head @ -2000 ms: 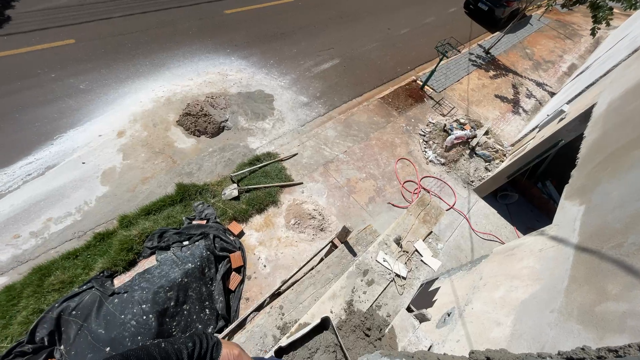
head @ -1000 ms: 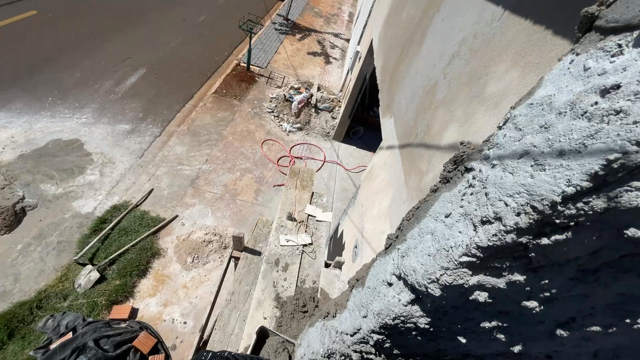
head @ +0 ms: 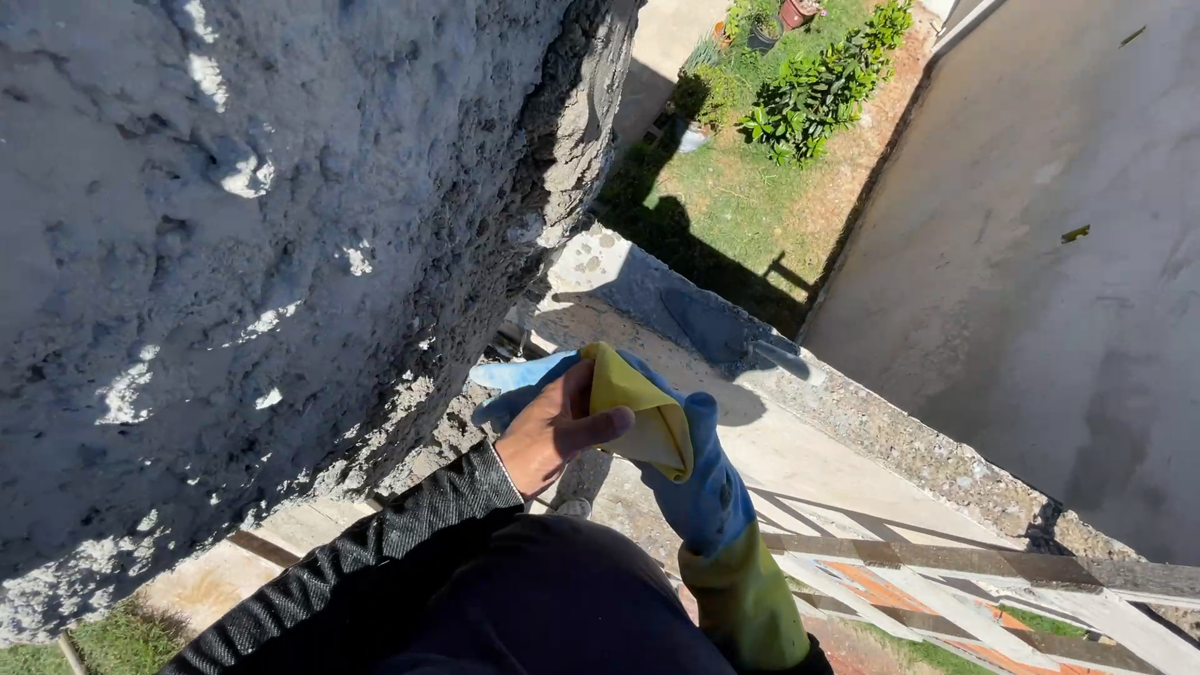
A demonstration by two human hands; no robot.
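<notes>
My left hand (head: 562,427) is bare below a dark sleeve. Its thumb presses on the folded yellow cuff of a loose blue-and-yellow rubber glove (head: 630,398), with the other fingers at or inside the cuff's opening. The loose glove's blue fingers seem to stick out to the left, behind this hand. My right hand (head: 698,478) wears a matching blue rubber glove with a yellow cuff and grips the loose glove from the right; most of its fingers are hidden. What looks like a trowel (head: 717,328) lies on the wall top just beyond.
A rough, freshly mortared wall (head: 281,234) rises close on the left. A narrow concrete wall top (head: 900,427) runs diagonally to the lower right. Wooden boards (head: 984,562) lie below it. Lower down are a garden with a shrub (head: 825,84) and a smooth plastered wall (head: 1031,262).
The view has swung far round from the street to the wall and garden. Both hands and the loose glove now show; earlier only part of a hand was visible at the bottom edge.
</notes>
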